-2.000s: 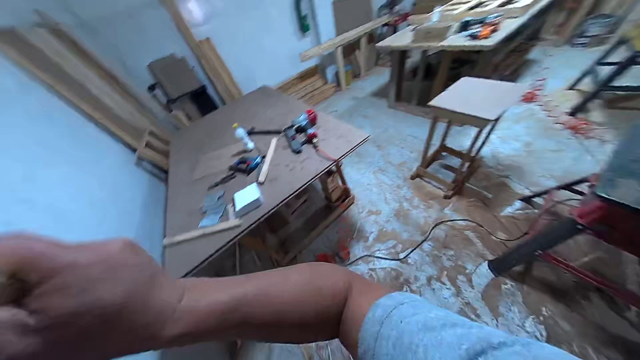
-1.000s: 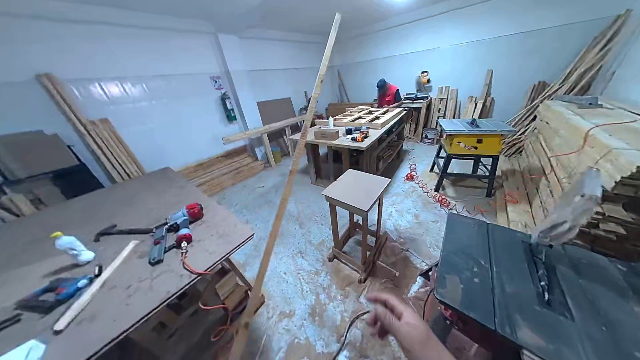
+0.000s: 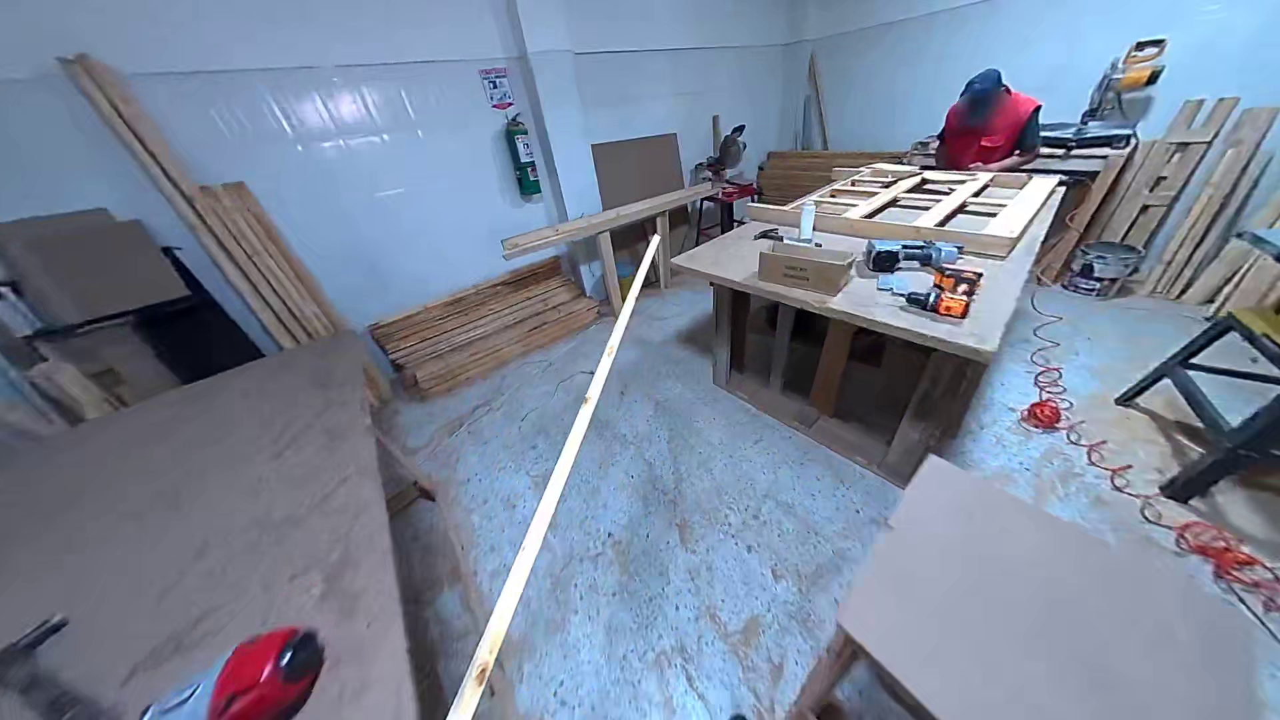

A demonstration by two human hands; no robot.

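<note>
Neither of my hands shows in the head view now. A long, narrow wooden strip (image 3: pixel 560 480) slants from the bottom edge up toward the middle of the room; its lower end is cut off by the frame, so what holds it is hidden. To its left, a red and grey power tool (image 3: pixel 262 672) lies on the brown worktable (image 3: pixel 230 500). At the lower right stands a small wooden stand with a flat square top (image 3: pixel 1030 610).
A workbench (image 3: pixel 850 320) bears a wooden lattice frame (image 3: pixel 930 200), a cardboard box (image 3: pixel 805 268) and an orange cordless drill (image 3: pixel 945 292). Behind it is a person in a red vest (image 3: pixel 990 125). Stacked boards (image 3: pixel 490 325) lie by the wall; a coiled red hose (image 3: pixel 1045 412) crosses the floor.
A hand seen at the bottom one second ago has left the view. The strip stood steeper then and now leans away at a lower slant. The view has moved forward and turned left.
</note>
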